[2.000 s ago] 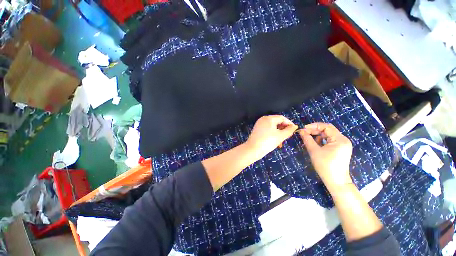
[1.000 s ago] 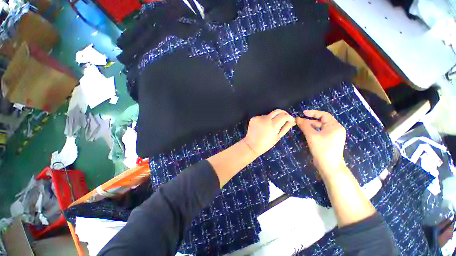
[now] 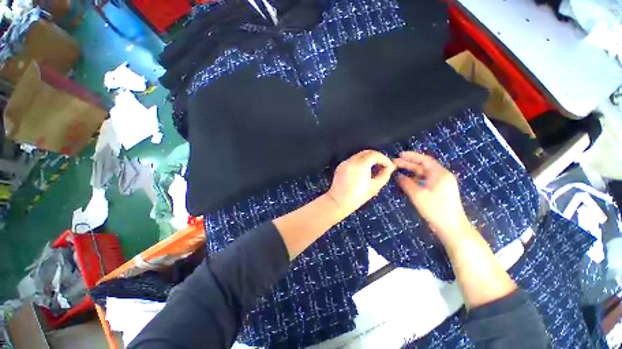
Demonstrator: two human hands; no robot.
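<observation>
Navy-black tweed panels with a white broken check lie spread in front of me. A plain matte black backing covers their upper part. My left hand is over the lower edge of the black backing, thumb and forefinger pinched together. My right hand is just to its right, its fingertips meeting the left ones above the tweed. Something tiny may be between the fingertips, but it is too small to tell. A small bluish speck shows at my right fingers.
An orange crate with white and black pieces is at the left. A red basket and white scraps lie on the green floor. A pale worktable with a red edge stands upper right. A cardboard box is upper left.
Both hands have shifted slightly left, still close together. The right fingers have changed their bend, and the dark sliver seen at them a second ago no longer shows clearly.
</observation>
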